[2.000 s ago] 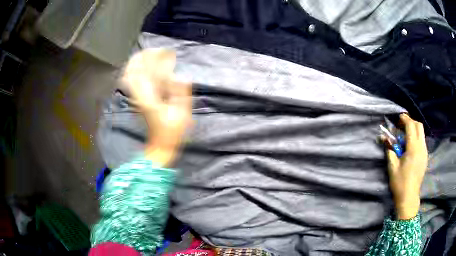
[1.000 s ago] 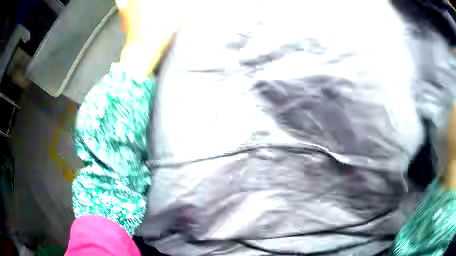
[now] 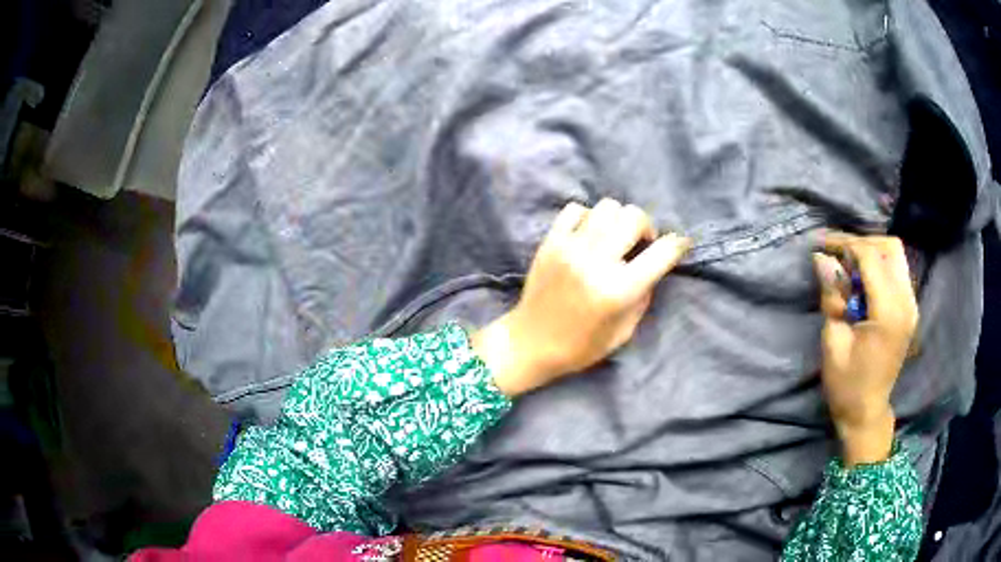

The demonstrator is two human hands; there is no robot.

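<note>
A denim garment [image 3: 362, 165] lies spread with its grey-blue inside face up, covering most of the view. A raised seam [image 3: 746, 239] runs across it from lower left to the right. My left hand [image 3: 593, 285] pinches the cloth at this seam near the middle. My right hand [image 3: 867, 296] is at the seam's right part, fingers curled around the thread snips [image 3: 855, 299]; only a bit of their blue handle shows. A dark opening in the garment [image 3: 933, 176] lies above right of my right hand.
Dark denim [image 3: 258, 27] shows past the garment at the top left, and more along the right edge. A pale board or tray [image 3: 132, 99] stands at the upper left. Dark grey floor with a faint yellow line [image 3: 143, 296] is at the left.
The garment's grey inside now lies over the dark buttoned front seen at first. My left hand has come from the upper left to the middle seam; my right hand is back in full view.
</note>
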